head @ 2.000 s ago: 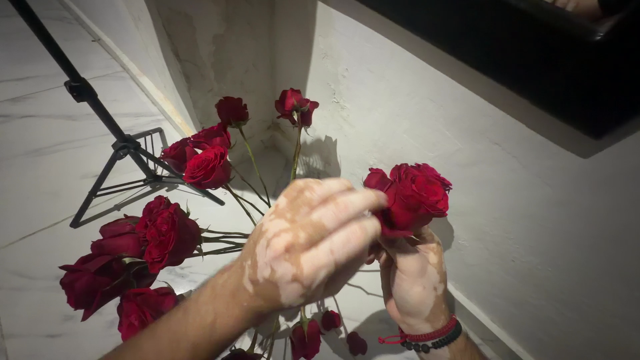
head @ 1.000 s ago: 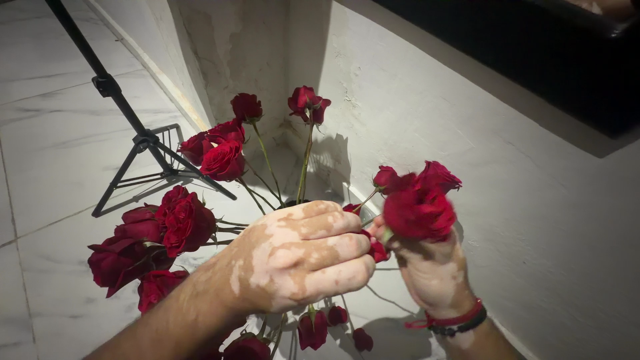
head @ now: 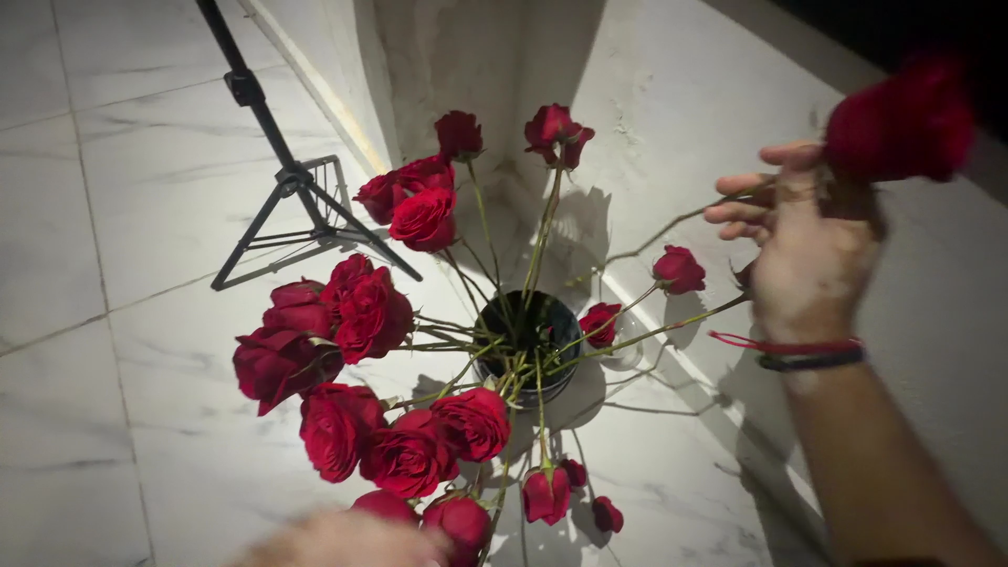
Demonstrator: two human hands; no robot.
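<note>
A dark round vase stands on the floor with several long-stemmed red roses spreading out of it. On the right, my right hand holds a red rose by its stem; the stem's lower end hangs in the air above and right of the vase. Two stems from the vase reach toward this hand, one passing to its wrist. My left hand is blurred at the bottom edge, close to the lower rose heads; its fingers are mostly out of view, so its hold cannot be told.
A black tripod stand rests on the marble-patterned tile floor at the upper left. Behind the vase, pale walls meet in a corner. A small clear glass object is beside the vase, and a dark edge crosses the upper right.
My right hand has moved up and right with a rose, whose stem now shows outside the vase. My left hand has dropped from in front of the vase to the bottom edge.
</note>
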